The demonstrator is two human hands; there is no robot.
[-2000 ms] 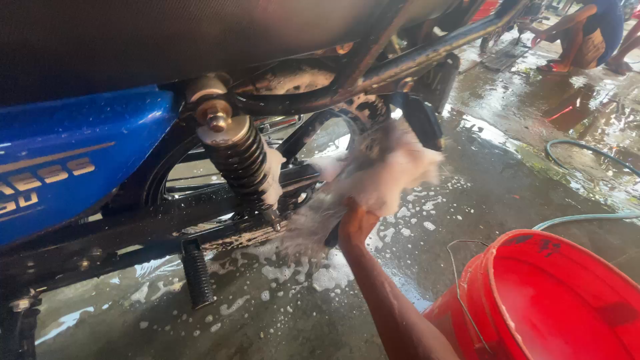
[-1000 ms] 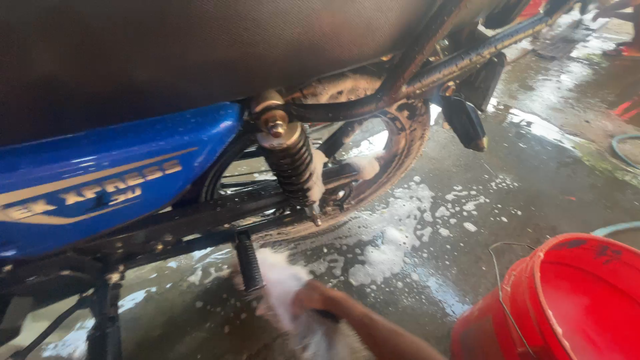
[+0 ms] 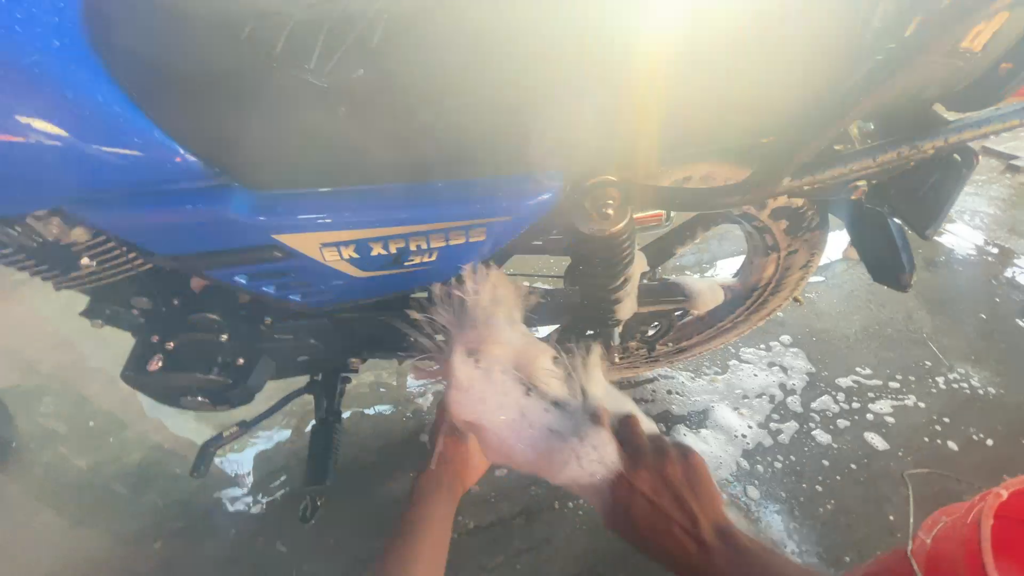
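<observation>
A blue motorcycle's side panel (image 3: 384, 248) fills the upper left, with its dark seat above. Both my hands grip a soapy, shaggy washing cloth or mitt (image 3: 520, 392) just below the panel. My left hand (image 3: 460, 456) holds its lower left side, fingers partly hidden by foam. My right hand (image 3: 668, 488) is closed on its right end. To the right of the cloth are the rear shock absorber (image 3: 604, 264), with foam on its coil, and the muddy rear wheel (image 3: 768, 280).
A red bucket (image 3: 952, 532) with a wire handle stands at the lower right. Foam (image 3: 736, 400) lies on the wet concrete floor. The kickstand (image 3: 324, 440) and a foot lever (image 3: 248, 428) stick out below the engine (image 3: 192, 360). Bright glare covers the top.
The view has shifted toward the motorcycle's front. My right hand has moved from the rear wheel area to below the side panel with the soapy cloth. My left hand has come into view on it.
</observation>
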